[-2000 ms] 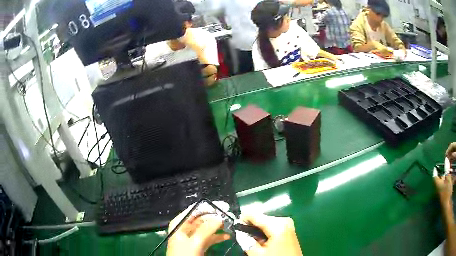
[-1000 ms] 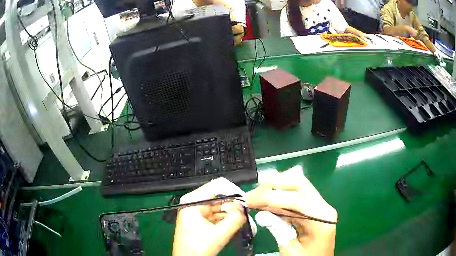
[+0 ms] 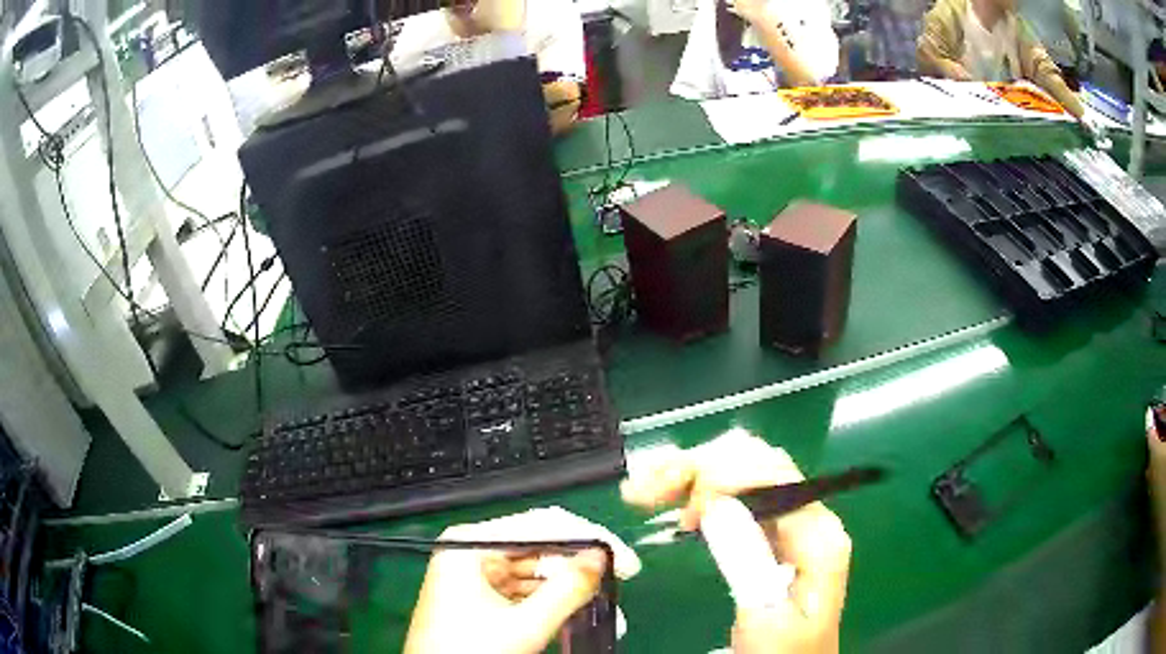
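Note:
My left hand point(image 3: 512, 581) holds a thin black phone middle frame point(image 3: 301, 588) by its right end, low in the view. The frame lies lengthwise, its solid patch at the left, its lower part cut off by the picture's edge. My right hand point(image 3: 774, 549) holds dark tweezers or a knife point(image 3: 818, 492) like a pencil, its pale tip pointing left, a little apart from the frame's right corner. White covers show on fingertips. The tool is slightly blurred.
A keyboard point(image 3: 428, 434) lies just beyond the frame, before a computer case point(image 3: 422, 230). Two speakers point(image 3: 808, 275) stand right of it. A spare frame point(image 3: 991, 473) lies at right, below a compartment tray point(image 3: 1042, 230). Another person's hand point(image 3: 1157, 441) shows at the right edge.
My right hand and the tool have drawn away from the frame's corner, and the tool's dark rear end has lifted. My left hand still holds the frame, whose solid patch has come into view since two seconds ago.

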